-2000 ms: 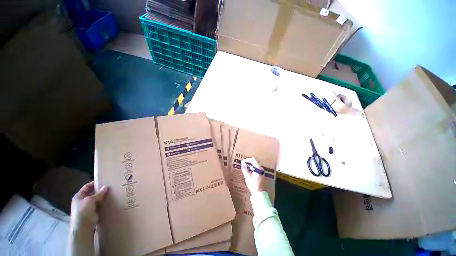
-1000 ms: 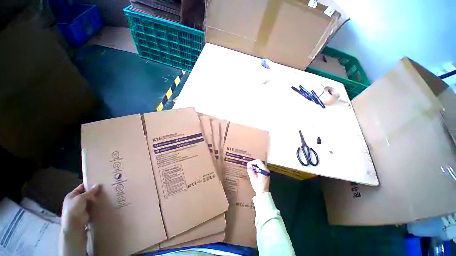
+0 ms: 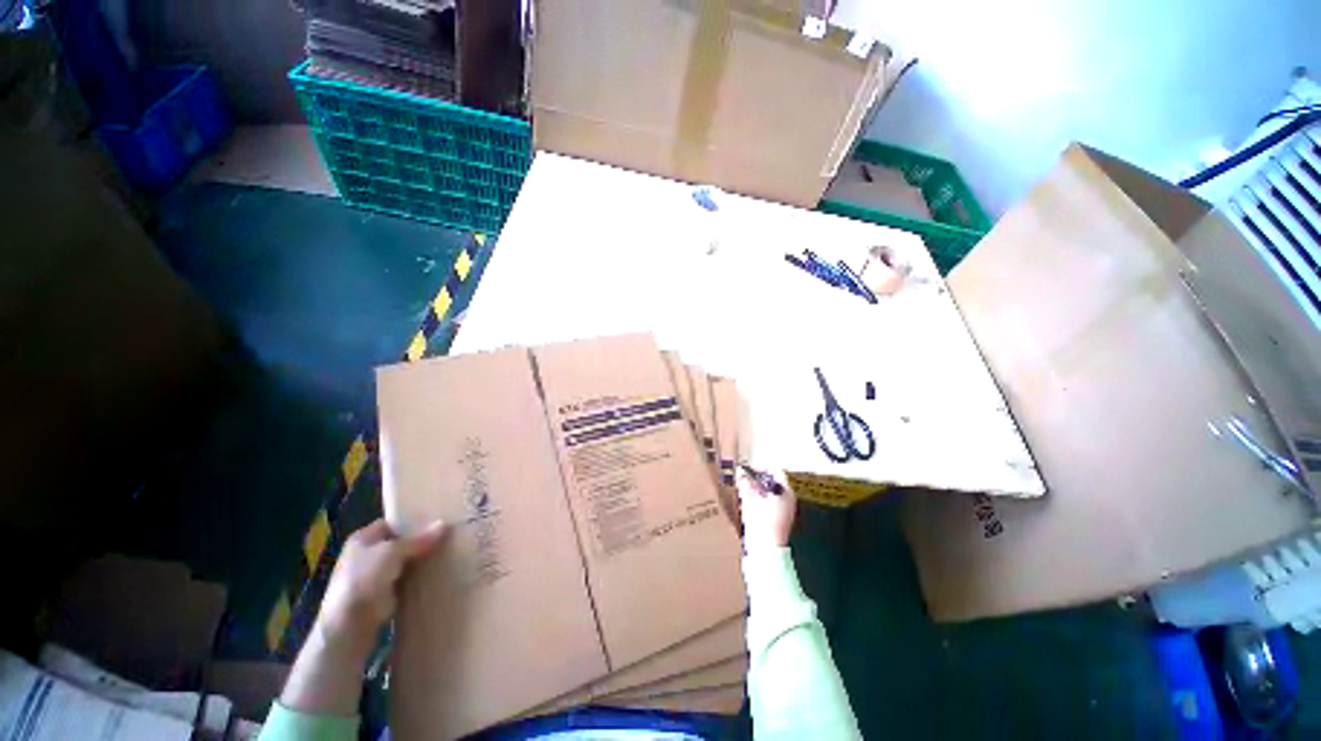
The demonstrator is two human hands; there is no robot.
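A top flat carton point(image 3: 493, 579) lies on my lap over several fanned cartons whose right edges and dark stripes show. Its printed label panel point(image 3: 630, 471) faces up, right of the crease. My left hand point(image 3: 380, 572) grips the carton's left edge, thumb on top. My right hand point(image 3: 768, 507) holds a dark marker pen point(image 3: 758, 476) at the right edges of the fanned cartons. Whether the pen tip touches a carton is too small to tell.
A white table point(image 3: 623, 268) ahead bears scissors point(image 3: 840, 420), spare marker pens point(image 3: 833, 274) and a tape roll point(image 3: 885, 269). A large open carton point(image 3: 1072, 434) stands right of it. A green crate point(image 3: 413, 152) stands behind left. A low stack point(image 3: 87, 709) lies at lower left.
My left hand and the top carton have moved right, covering more of the cartons beneath. My right hand still holds the pen. The view has shifted, so the table and scissors appear further left.
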